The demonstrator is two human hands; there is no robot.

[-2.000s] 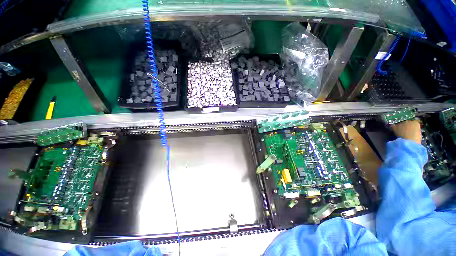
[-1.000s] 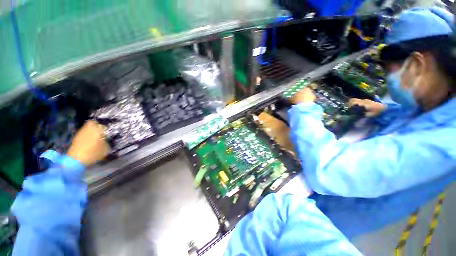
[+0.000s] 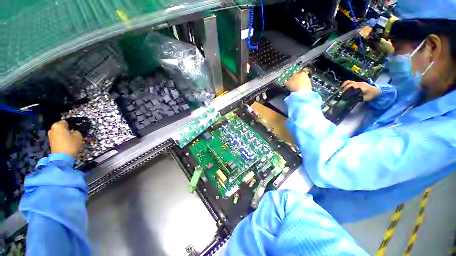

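My left hand (image 3: 66, 140) is at the left over the bin of small white-silver components (image 3: 102, 116). Black covers show on its fingers, and the fingertips are dark against the bin, so I cannot tell if they grip anything. My right hand is not in view; only a blue sleeve shows at the bottom centre. A green circuit board (image 3: 235, 150) lies in a black carrier (image 3: 227, 205), with a light green strip (image 3: 196, 127) along its far edge. A bin of dark grey blocks (image 3: 150, 102) stands right of the white-silver one.
Another person in a blue smock (image 3: 360, 155) and mask works at the right, hands at the boards there. A brown panel (image 3: 272, 122) lies beyond the carrier. A shiny metal plate (image 3: 145, 205) lies left of it. A crumpled clear bag (image 3: 185, 62) sits behind the bins.
The view has swung right, bringing the other person into view. My left hand came into view at the bins, and its fingers are now farther left over the white-silver parts.
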